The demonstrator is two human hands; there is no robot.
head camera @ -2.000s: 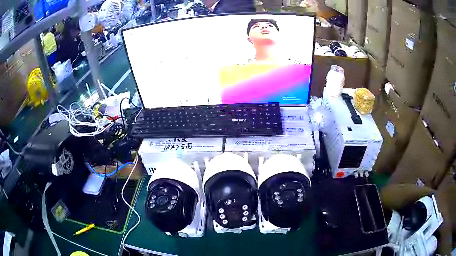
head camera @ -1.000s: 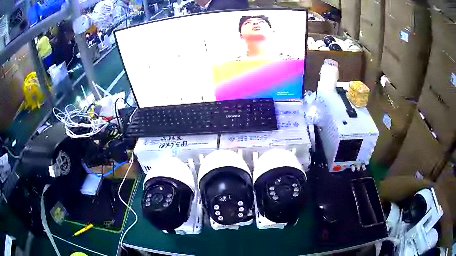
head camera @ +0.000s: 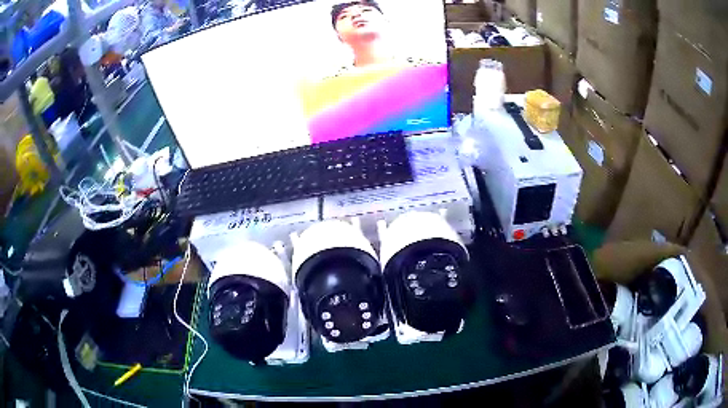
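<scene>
Neither of my hands is in the picture. Three dome cameras with white housings and black ball faces stand in a row on the green bench: the left camera (head camera: 249,307), the middle camera (head camera: 339,283) and the right camera (head camera: 427,279). Each face shows a ring of small round lenses. A black keyboard (head camera: 299,174) lies tilted on white cartons (head camera: 391,203) behind them. A large bright monitor (head camera: 239,96) stands behind the keyboard.
A white box with a dark display (head camera: 531,175) stands right of the monitor. A mouse (head camera: 511,307) lies on a dark pad. More cameras (head camera: 662,343) fill an open carton at lower right. Brown cartons (head camera: 686,96) are stacked right. A yellow stick (head camera: 128,374) and white cable (head camera: 190,319) lie left.
The view has turned and tilted, so the bench things sit further left and higher in the picture. More of the bench's front edge and the lower right carton's cameras show.
</scene>
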